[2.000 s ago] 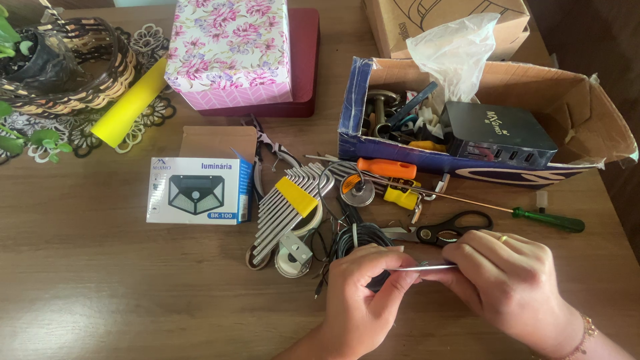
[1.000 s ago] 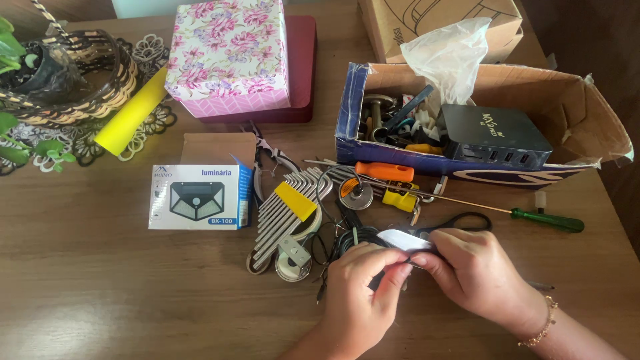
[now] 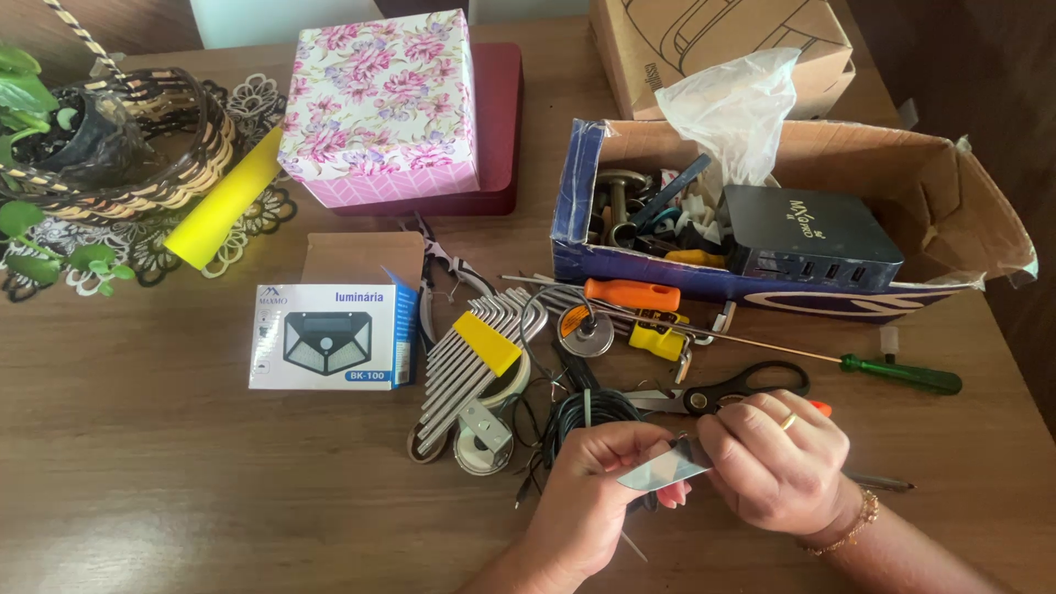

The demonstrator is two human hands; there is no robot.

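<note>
My right hand (image 3: 775, 462) is closed around a knife whose metal blade (image 3: 667, 467) points left, over my left hand. My left hand (image 3: 598, 487) pinches something small and dark against the blade's upper edge; what it is cannot be told. Just behind the hands lies a coil of black cable (image 3: 590, 417). Scissors with black handles (image 3: 718, 392) lie partly behind my right hand. To the left of the cable are a hex key set in a yellow holder (image 3: 487, 342) and a round metal piece with a bracket (image 3: 484, 441).
A worn blue cardboard box (image 3: 660, 272) holds mixed hardware and a black TV box (image 3: 813, 235). Before it lie orange (image 3: 631, 294) and green-handled (image 3: 903, 374) screwdrivers. Pliers (image 3: 450, 268), a luminaire carton (image 3: 330, 338), a floral box (image 3: 379, 107) and a wicker basket (image 3: 206, 157) stand or lie further left.
The blade has turned and now shows its flat side pointing left over my left hand; a second ago its bright surface was behind my fingers, near the cable. Both hands remain close together.
</note>
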